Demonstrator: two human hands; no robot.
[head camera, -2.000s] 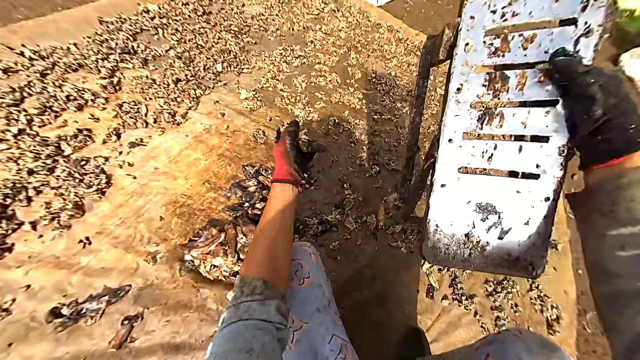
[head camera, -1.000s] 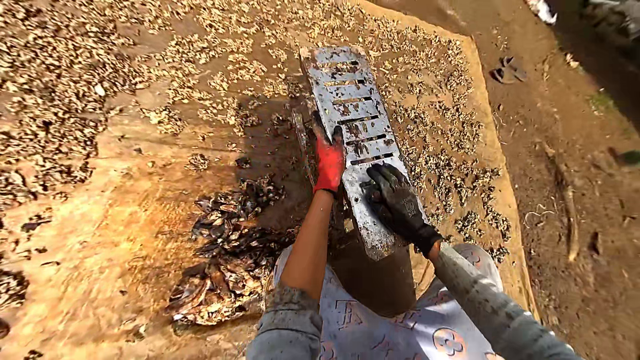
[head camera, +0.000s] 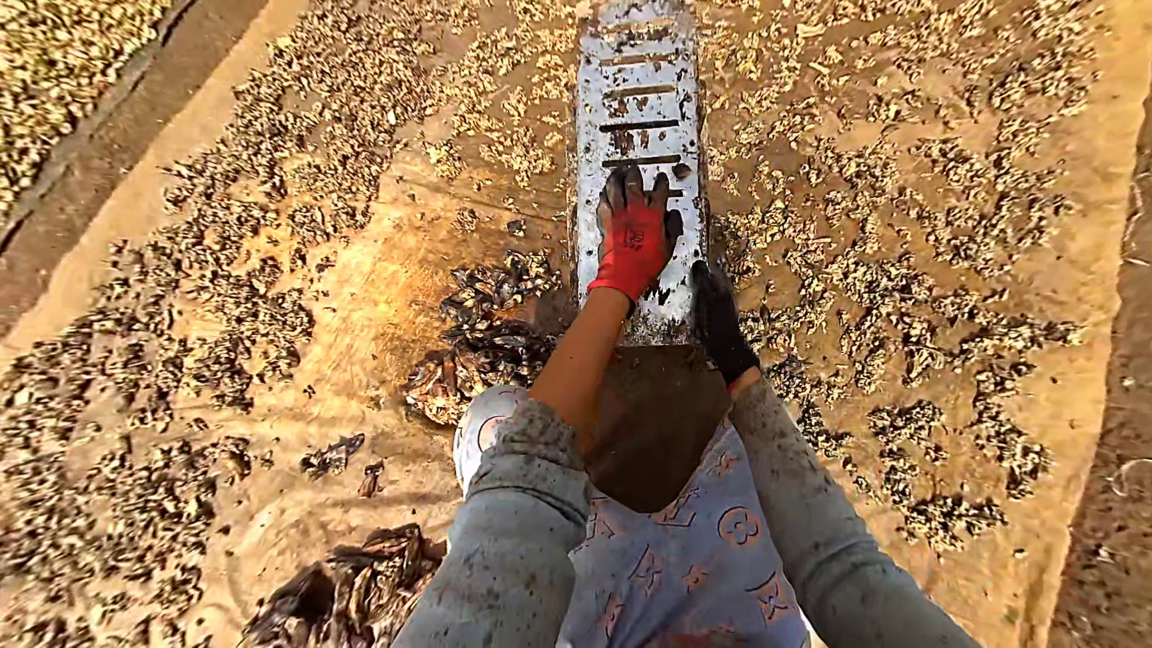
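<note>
A long white slotted board (head camera: 589, 193), stained with dark bits, extends away from me between my knees. My left hand (head camera: 634, 225), in a red glove with dark fingers, lies on its face over the nearer slots, fingers forward; whether something is under the palm is hidden. At the board's near right edge is my right hand (head camera: 718, 319) in a black glove, its fingers along the side and partly hidden. A heap of dark, wet-looking plant pieces (head camera: 495, 346) sits on the ground sheet just left of the board.
Small shredded pieces (head camera: 864, 297) are scattered over the tan ground sheet (head camera: 378, 306) on both sides. Another dark heap (head camera: 360, 589) lies at the lower left, near my left sleeve. Bare soil (head camera: 1116, 504) borders the sheet at right, and a second spread of pieces (head camera: 67, 81) is at upper left.
My left hand was by the heap two seconds ago and is now on the board. The right hand has moved from the board's face to its near right edge. The view has turned.
</note>
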